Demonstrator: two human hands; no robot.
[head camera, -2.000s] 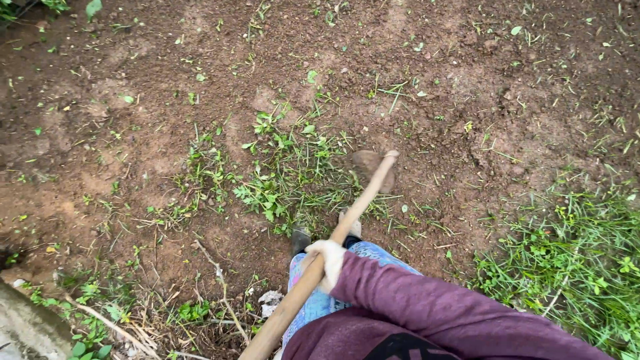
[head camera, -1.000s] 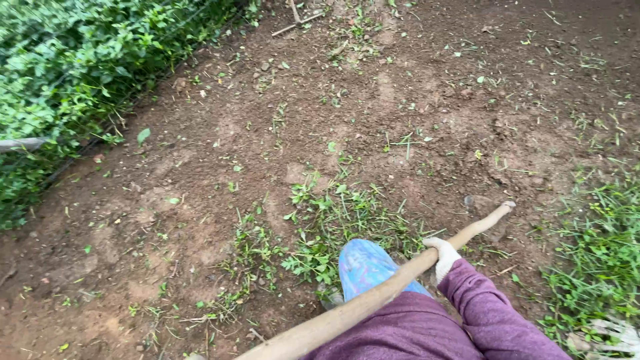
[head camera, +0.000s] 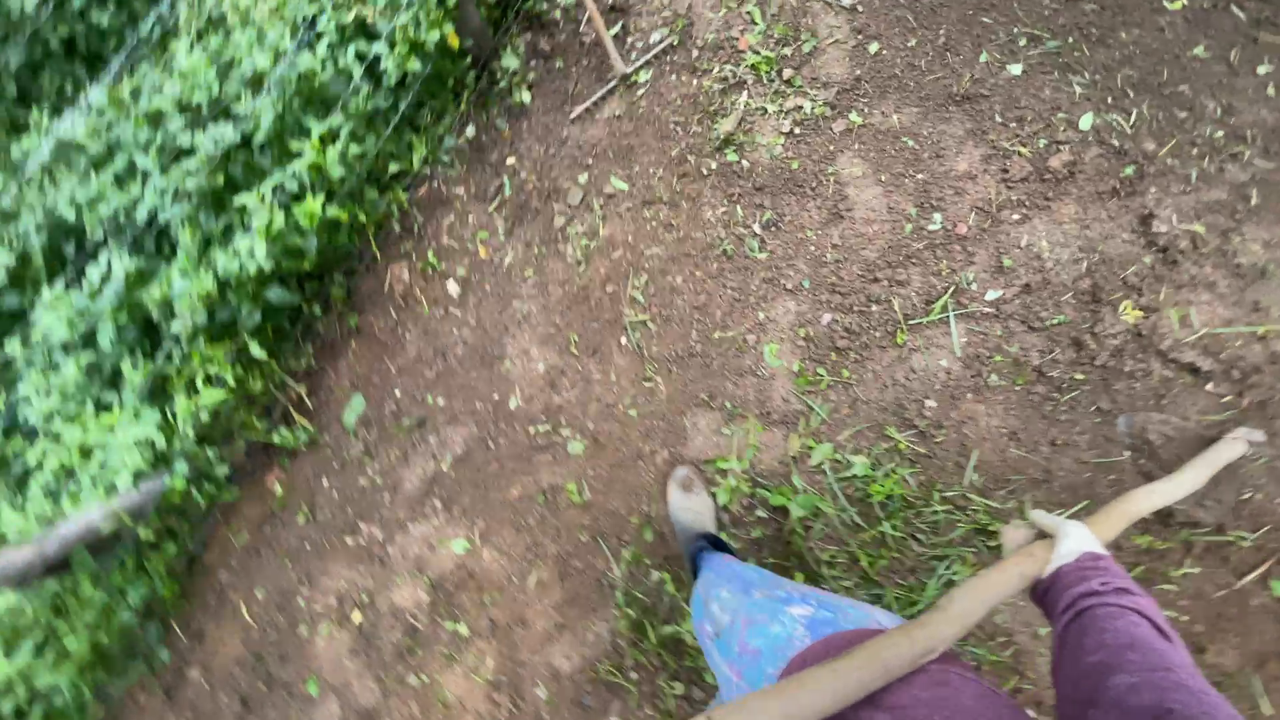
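My right hand (head camera: 1068, 540), in what looks like a pale glove, is closed around a long, slightly crooked wooden handle (head camera: 930, 635). The handle runs from the bottom edge up to the right, past my maroon sleeve. Near its far end a dull, blurred blade (head camera: 1155, 430) shows low over the soil, so the tool looks like a hoe. Left of the handle lie cut or uprooted green weeds (head camera: 860, 520) on the brown ground. My left hand is out of view.
Dense green foliage (head camera: 200, 230) fills the left side, with a grey branch or pole (head camera: 80, 530) sticking out. A wooden stick-like piece (head camera: 620, 85) lies at the top. My boot (head camera: 692, 505) stands on bare soil (head camera: 480, 450) left of the weeds.
My view has swung left, bringing the foliage in. One boot, beside the other two seconds ago, now stands farther out to the left. The right hand has kept its hold on the handle.
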